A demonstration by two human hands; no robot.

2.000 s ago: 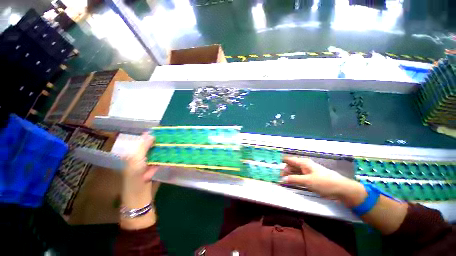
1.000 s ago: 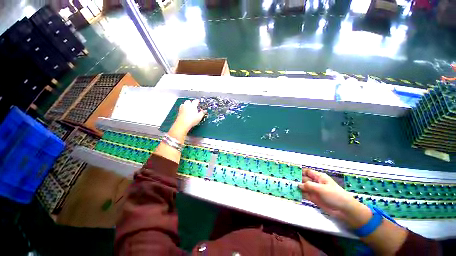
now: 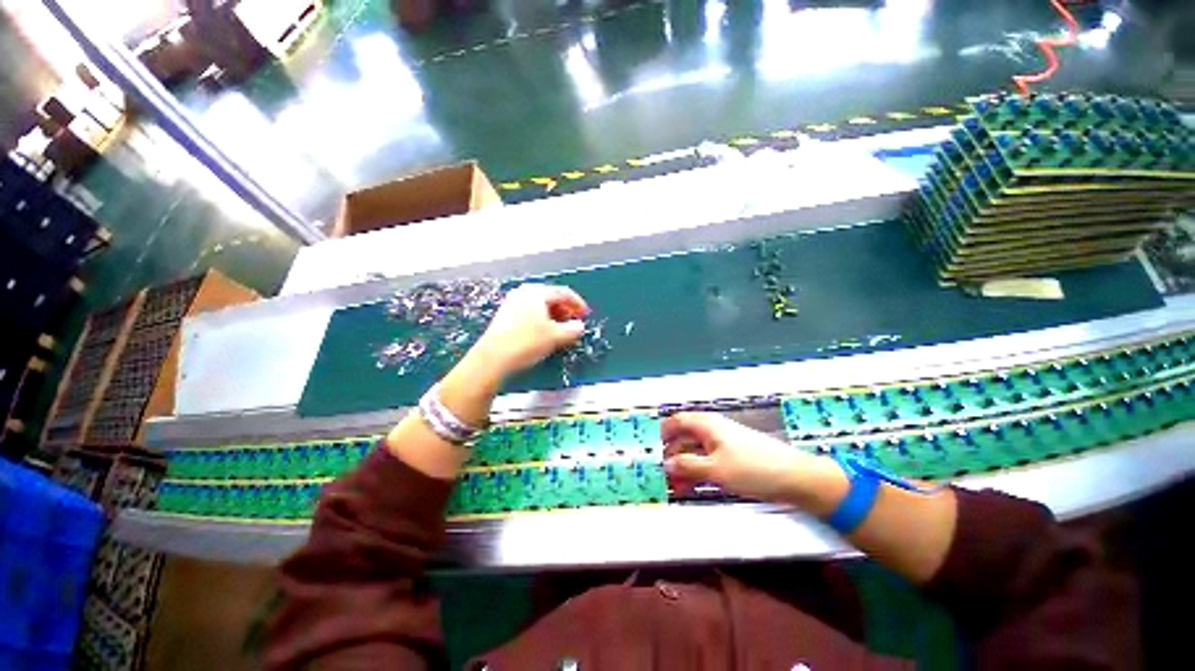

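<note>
My left hand (image 3: 527, 330) is over the green mat (image 3: 668, 308), at the right side of the loose silvery components (image 3: 439, 315); its fingertips are bent together and I cannot tell if they hold a part. My right hand (image 3: 714, 456) is at the right end of a green circuit board panel (image 3: 564, 465) on the conveyor; its fingers are curled and whether they grip anything cannot be told. The panel carries rows of small blue parts. Another panel (image 3: 944, 420) lies right of my right hand. A small dark component cluster (image 3: 776, 281) lies further right on the mat.
A tall stack of panels (image 3: 1048, 197) stands on the mat at the right, with a pale slip (image 3: 1022, 288) at its foot. The pale conveyor rail (image 3: 629, 535) runs nearest my body. An open cardboard box (image 3: 413, 199) is behind the mat, and a blue crate (image 3: 46, 564) is at lower left.
The view has turned to the right. My left hand moved from the left edge of the silvery heap to its right side. My right hand stayed near the panel's right end, its fingers now more curled.
</note>
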